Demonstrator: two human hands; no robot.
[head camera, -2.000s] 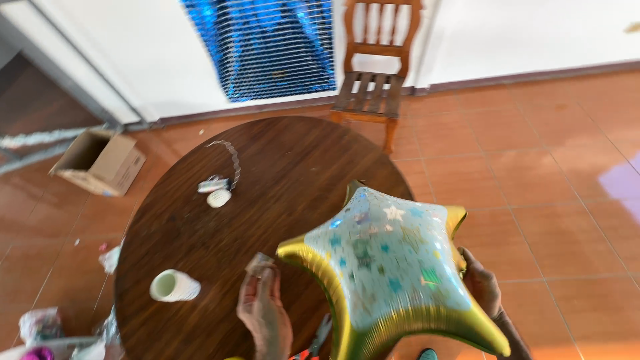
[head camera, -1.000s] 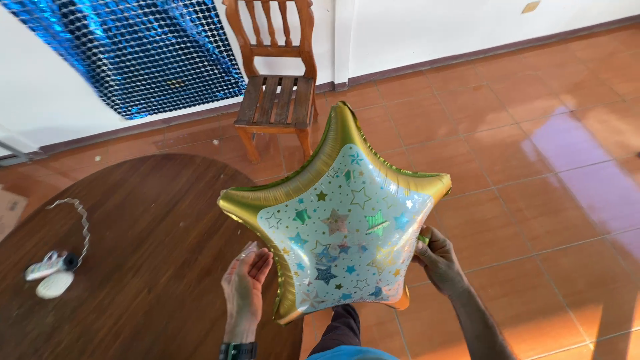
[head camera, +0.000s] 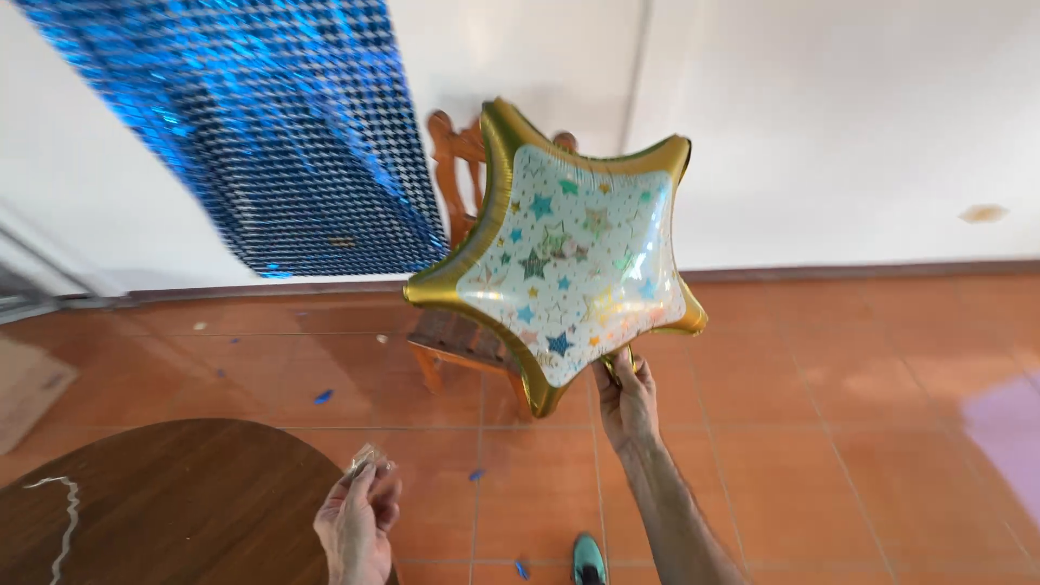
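Note:
A star-shaped foil balloon (head camera: 581, 260) with gold edges and a white, star-printed face is raised in front of the wooden chair. My right hand (head camera: 630, 398) grips its gold tail at the lower edge, below the printed face. Lower left, near the table's rim, my left hand (head camera: 357, 512) pinches a small piece of clear plastic (head camera: 370, 461) between thumb and fingers, apart from the balloon.
A round wooden table (head camera: 195, 504) with a curly ribbon (head camera: 69, 520) fills the lower left. A wooden chair (head camera: 463, 341) stands behind the balloon by the wall. Blue foil fringe (head camera: 268, 138) hangs there. Blue scraps (head camera: 323, 397) lie on the tiled floor.
The balloon has been lifted away from between my hands and is now held by my right hand alone. My left hand has come apart from it. The view has shifted.

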